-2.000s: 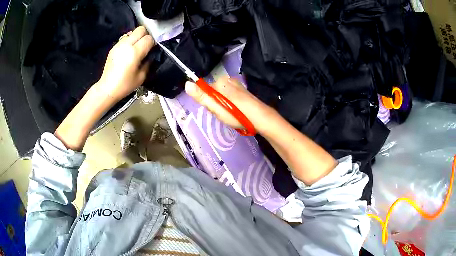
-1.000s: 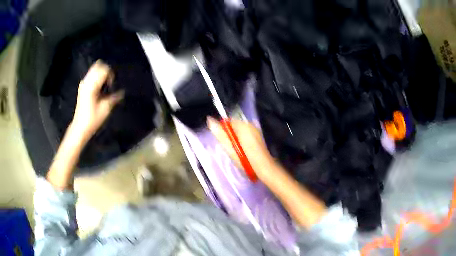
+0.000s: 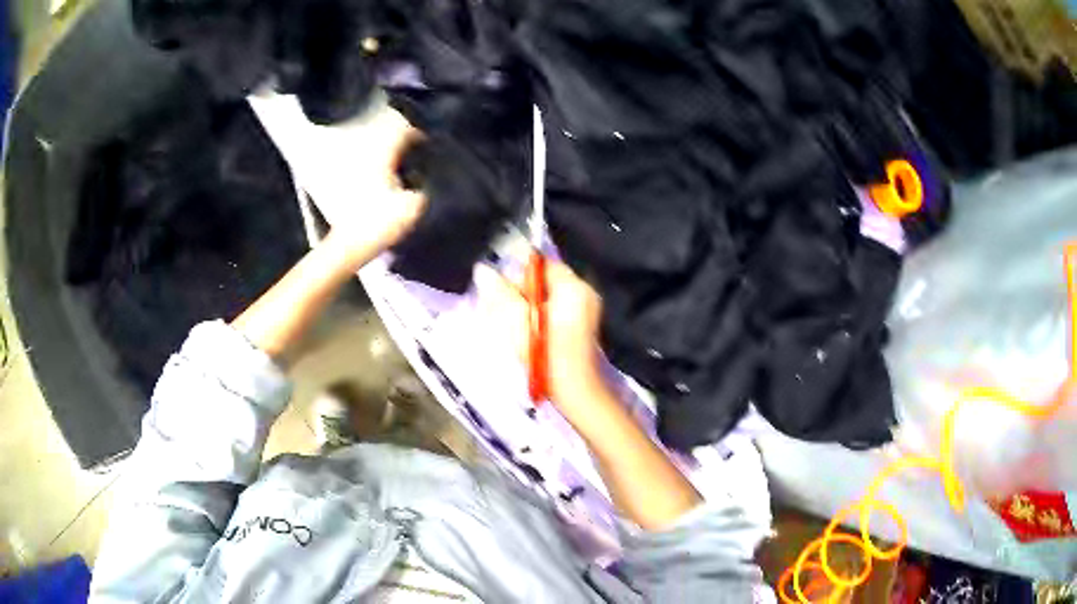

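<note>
My right hand (image 3: 565, 325) holds the scissors (image 3: 539, 319) by their red-orange handles, the silver blades pointing away from me along the black heap. My left hand (image 3: 372, 195) is blurred, at the table's left edge, on a black fabric piece (image 3: 443, 242) that hangs from its fingers or lies against them. The pile of black work (image 3: 709, 212) is rumpled over the lilac table cover (image 3: 472, 354), with small light specks on it. The scissor blades are to the right of my left hand, apart from it.
An open dark grey bin (image 3: 41, 271) with black pieces stands left of the table. On the right are an orange ring (image 3: 901, 186), a clear plastic bag (image 3: 992, 260), an orange coiled cord (image 3: 880, 527) and a red-and-gold packet (image 3: 1035, 516).
My left hand has moved from over the bin, where it appeared empty, right to the black work on the table. The scissors have turned more upright. The view has shifted.
</note>
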